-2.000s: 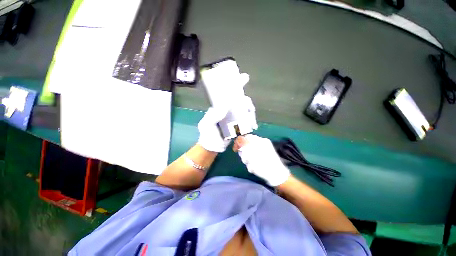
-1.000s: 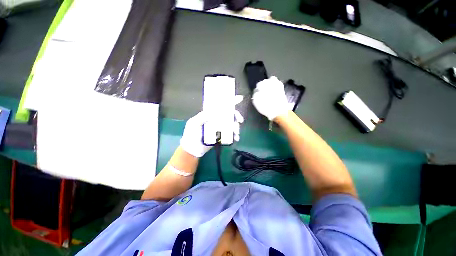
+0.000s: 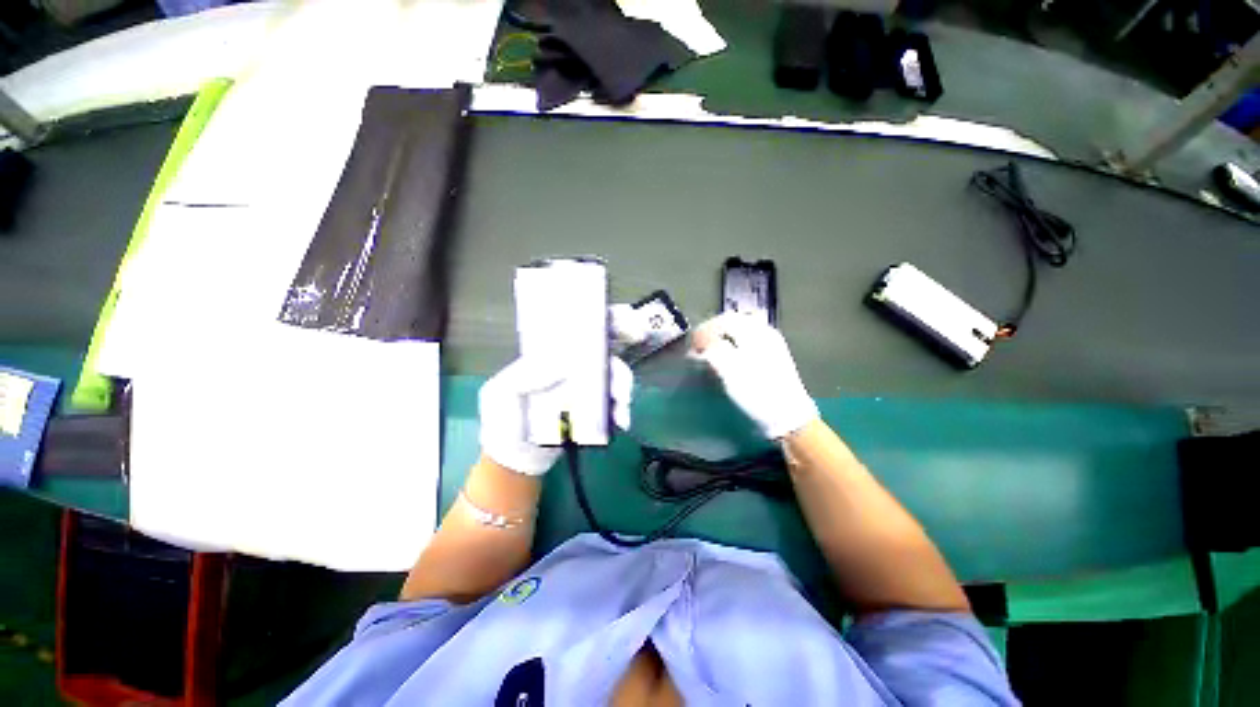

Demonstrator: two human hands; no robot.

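Observation:
My gloved left hand holds a silvery-white adapter inner unit upright, with black edges showing at its top. A thin black cord runs from its lower end to a coiled bundle on the teal edge. My gloved right hand is right of the unit, fingertips bent together; whether they grip anything is unclear. A black case lies just above it, its lower part hidden by the hand. Another black case with a shiny face lies tilted between my hands, partly hidden by my left fingers.
Another inner unit in a black case lies at right with its coiled cord. White paper and a shiny black sheet cover the left. Dark cloth and black parts lie across the belt. A red crate stands lower left.
The view has shifted. My right hand has moved lower relative to the black cases. One case now lies close beside the held unit. The unit at right shows further left.

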